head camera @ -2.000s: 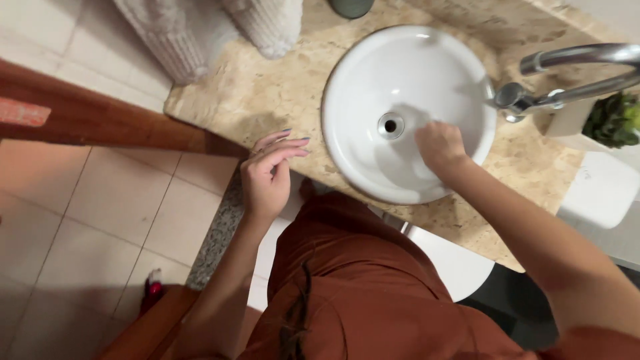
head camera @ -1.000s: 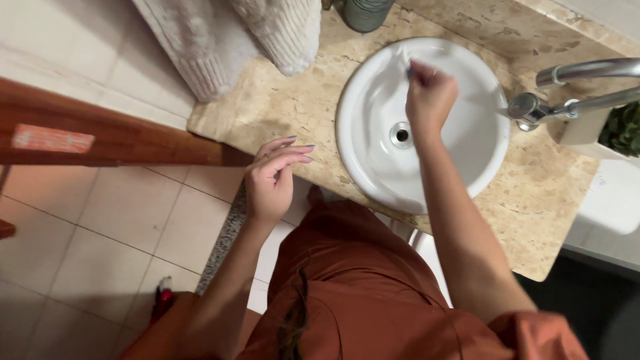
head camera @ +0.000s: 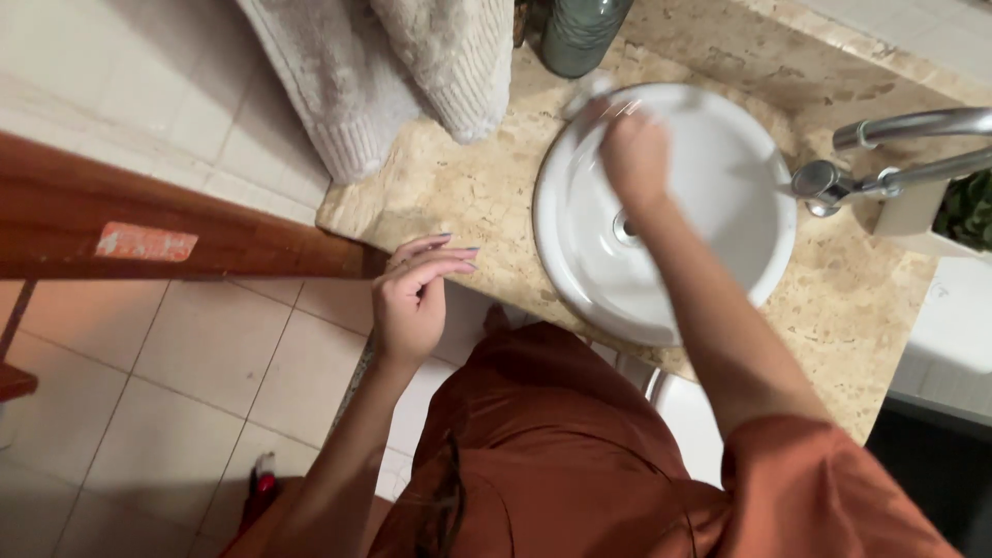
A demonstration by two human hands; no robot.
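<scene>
My right hand (head camera: pixel 637 155) is closed over the upper left rim of a round white sink basin (head camera: pixel 721 147). A blurred whitish piece, perhaps a wipe or paper (head camera: pixel 589 94), shows at its fingertips, and it seems to be gripped there. The metal drain (head camera: pixel 625 229) lies just below the hand. Near the front edge of the beige stone countertop (head camera: pixel 480 194), my left hand (head camera: pixel 415 298) hangs with bent, slightly parted fingers and holds nothing visible.
A chrome faucet (head camera: pixel 829 186) stands right of the basin, beside a potted plant (head camera: pixel 969 209). A grey-green glass vessel (head camera: pixel 581 35) stands behind the basin. Knitted light grey fabric (head camera: pixel 449 70) hangs over the counter's left end, near a wooden door frame (head camera: pixel 232 240).
My right hand has moved from near the drain up to the basin's far left rim. The left hand keeps about the same pose. The view has shifted somewhat.
</scene>
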